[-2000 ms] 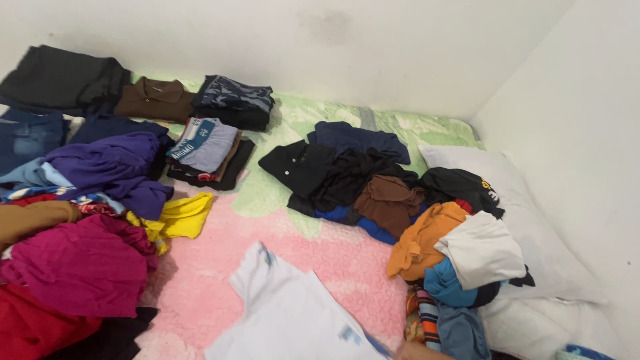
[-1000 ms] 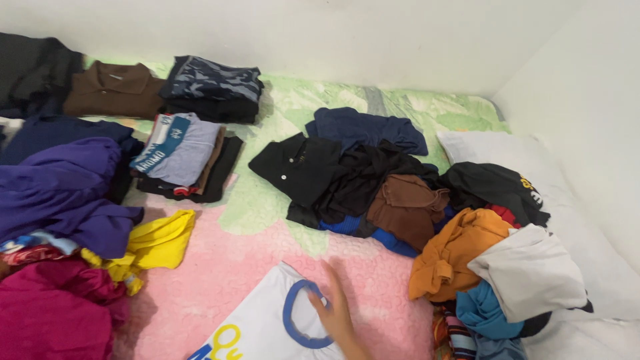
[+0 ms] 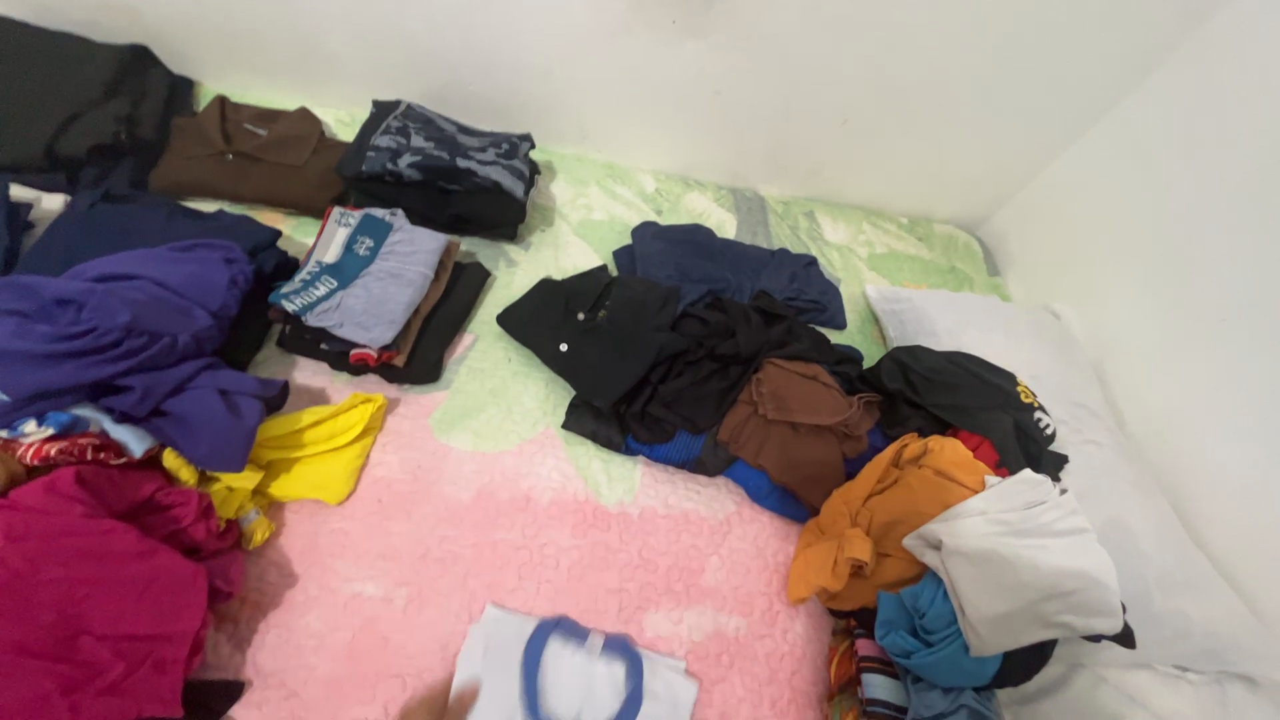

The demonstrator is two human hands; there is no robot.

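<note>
A white T-shirt with a blue collar [image 3: 660, 690] lies at the bottom centre on the pink part of the bedspread [image 3: 400, 590], its neckline facing up and its lower part cut off by the frame edge. Blurred fingers of one hand, which looks like my left hand [image 3: 440, 700], show at the shirt's left edge; whether they grip the cloth cannot be told. My right hand is out of view. Left of the shirt lie a magenta garment [image 3: 100, 590] and a yellow garment [image 3: 320, 450].
Folded brown polo shirt [image 3: 250, 165], camouflage-patterned garment [image 3: 450, 150] and grey underwear [image 3: 390, 290] lie at upper left, above a purple garment [image 3: 130, 340]. Black polo shirt [image 3: 600, 340], orange garment [image 3: 890, 520] and white folded garment [image 3: 1020, 570] pile up at right, near a white pillow [image 3: 1020, 320].
The white shirt, spread wide two seconds ago, now shows its blue collar and looks narrower. The hand seen at the collar one second ago has gone from there; fingers now show at the left edge.
</note>
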